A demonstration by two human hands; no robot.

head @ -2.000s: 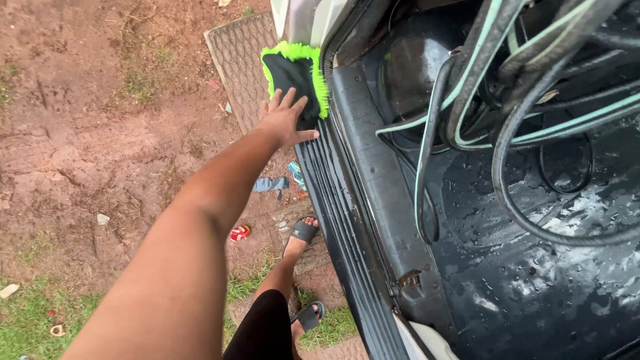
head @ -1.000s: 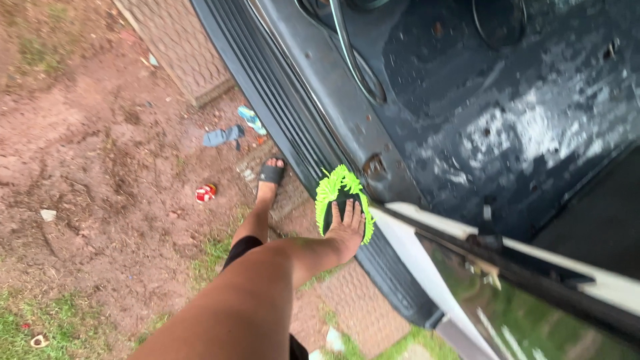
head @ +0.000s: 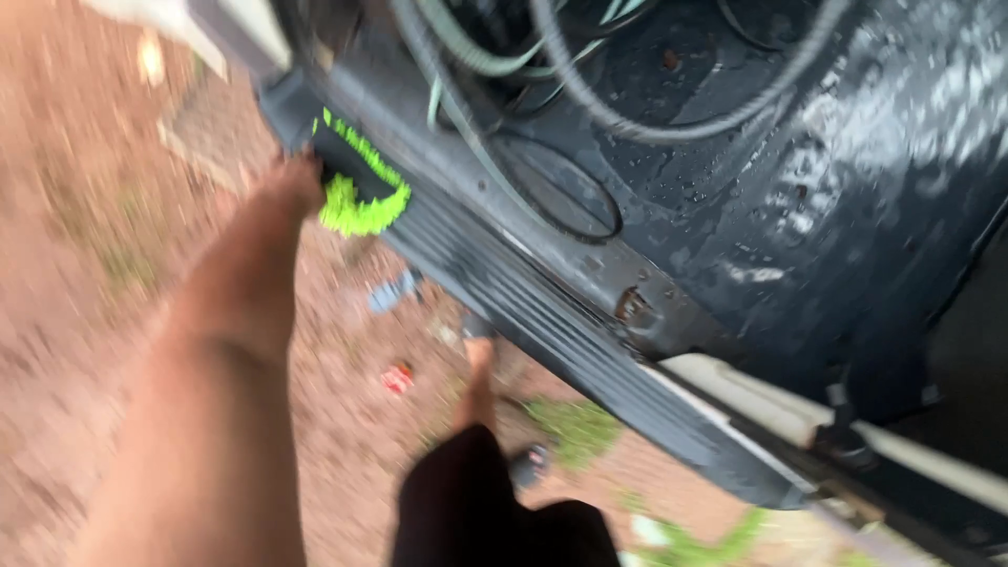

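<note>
My left hand (head: 295, 181), blurred, grips the near edge of a chenille wash pad (head: 358, 177) with a black back and lime-green fringe. The pad lies on the upper left end of a ribbed black plastic step (head: 535, 307) along the vehicle's opening. Motion blur hides how my fingers are set. My right hand is out of view.
Loops of grey and pale green hose or cable (head: 598, 118) hang over the wet black vehicle floor (head: 709, 213). A rusty hole (head: 632, 305) marks the metal sill. Below are reddish dirt, a paving slab (head: 209, 130), a red scrap (head: 398, 378) and my sandalled feet.
My left hand and the pad were near the step's upper end, then farther down toward its lower end, and are now back at the upper end. The view has swung along.
</note>
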